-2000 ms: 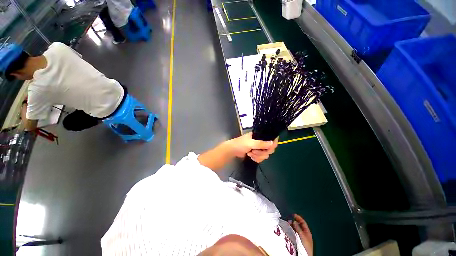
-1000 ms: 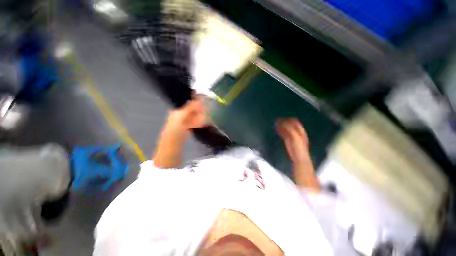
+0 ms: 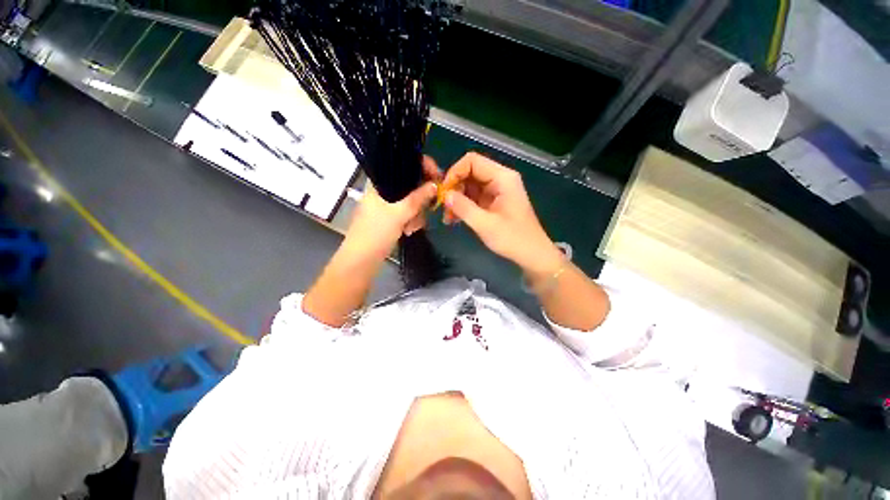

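A thick bundle of thin black cables (image 3: pixel 376 107) fans out toward the top of the view, with its short tail pointing down to my chest. My left hand (image 3: pixel 390 210) is closed around the narrow part of the bundle. My right hand (image 3: pixel 493 205) is beside it, with thumb and fingers pinching a small orange thing (image 3: pixel 440 193) against the bundle at my left fingertips. What the orange thing is cannot be told; the fingers partly cover it.
A white sheet (image 3: pixel 283 176) with small black parts lies at the left, before a cream tray (image 3: pixel 234 49). A long cream tray (image 3: pixel 722 254) lies at the right. A white box-shaped device (image 3: pixel 727 115) is above it. A person's part (image 3: pixel 63 425) and blue stool (image 3: pixel 171 391) are lower left.
The view has turned along the bench. The bundle is now in front of my chest. My right hand, empty and apart before, has come up to the bundle and pinches the orange thing.
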